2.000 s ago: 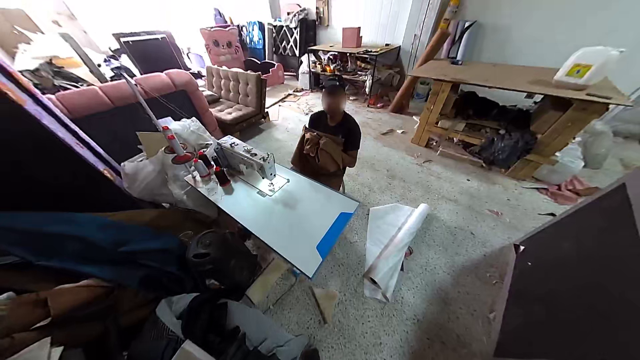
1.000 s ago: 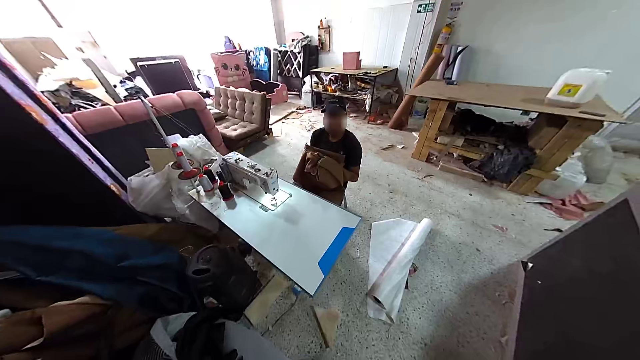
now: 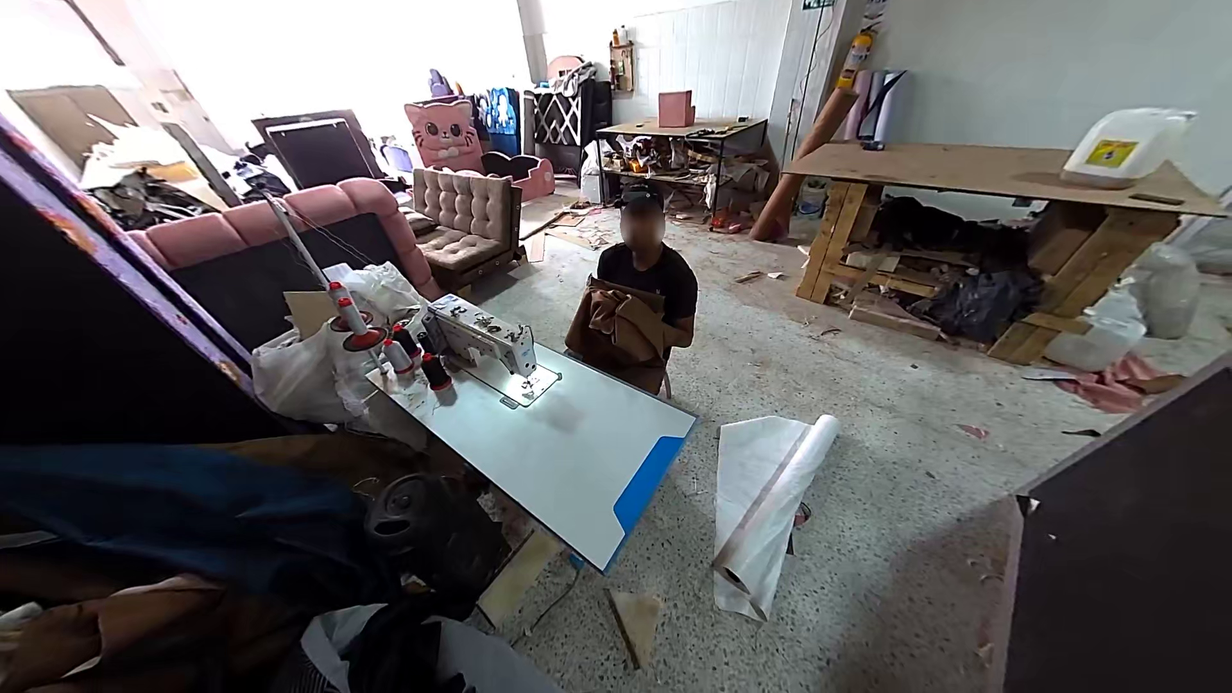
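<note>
Neither my left hand nor my right hand shows in the head view. An industrial sewing machine [image 3: 486, 337] stands at the back of a white sewing table [image 3: 553, 438], its lamp lighting the needle plate. Several thread cones [image 3: 436, 372], red, black and white, stand to its left by a thread stand. Behind the table a person in a black shirt and cap [image 3: 653, 274] holds a bundle of brown fabric [image 3: 616, 322] against the chest. That person's hands are mostly hidden by the fabric.
A partly unrolled white sheet roll [image 3: 770, 510] lies on the floor right of the table. A wooden workbench [image 3: 962, 171] bears a white plastic jug [image 3: 1121, 149]. A dark panel [image 3: 1126, 549] fills the lower right; fabric heaps [image 3: 164, 529] lie lower left. A pink headboard [image 3: 279, 221] and tufted seat [image 3: 462, 221] stand behind.
The brown fabric in the other person's hands has changed shape, its folds lying differently. The sewing machine, the table and the white roll have stayed in place.
</note>
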